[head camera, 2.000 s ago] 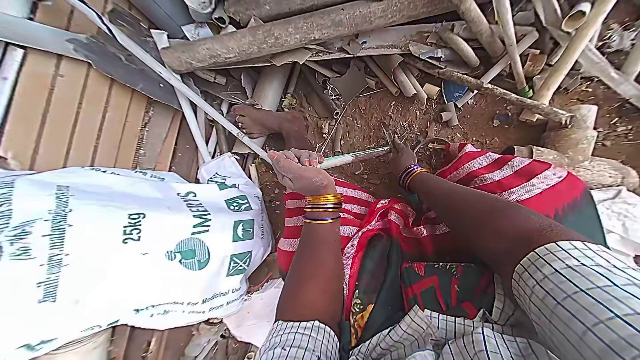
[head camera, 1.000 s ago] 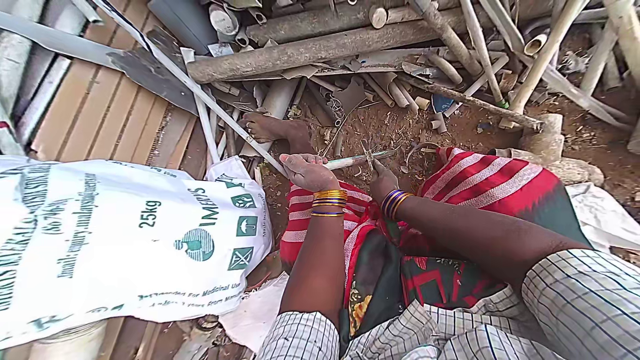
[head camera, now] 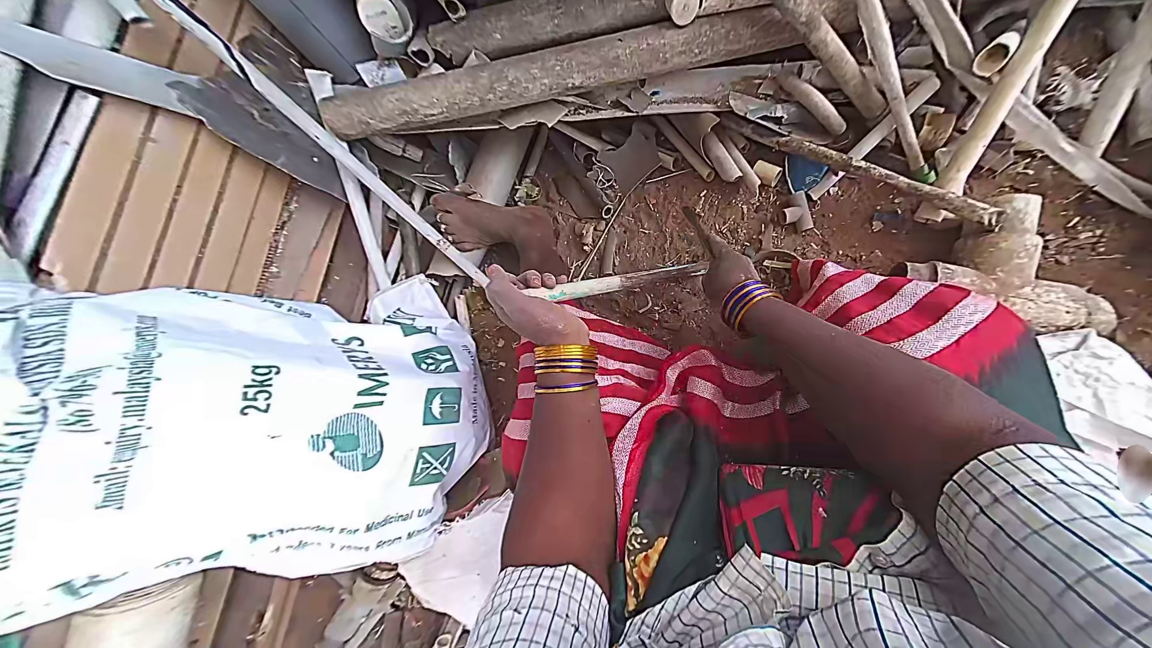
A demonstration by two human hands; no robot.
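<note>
My left hand (head camera: 533, 310), with yellow and blue bangles at the wrist, is closed around a long thin pale strip (head camera: 360, 171) that runs up to the top left. From the same hand a whitish rod with green marks (head camera: 621, 282) extends right, its far end close to my right hand. My right hand (head camera: 727, 272), wearing blue and orange bangles, is closed on a dark, narrow tool (head camera: 698, 231) whose tip points up and left; its kind cannot be told. Below both hands lies red striped cloth (head camera: 666, 378) over my lap.
A printed white sack (head camera: 297, 432) lies at the left beside brown slatted panels (head camera: 135, 180). Thick old pipes (head camera: 576, 72) and scrap pieces are heaped across the back. A bare foot (head camera: 477, 220) rests on the soil just beyond my left hand. A thin stick (head camera: 864, 166) lies at the back right.
My right hand first came closer to my left hand, then moved back to the right, toward the rod's far end. My left hand keeps its hold. The view shifted slightly.
</note>
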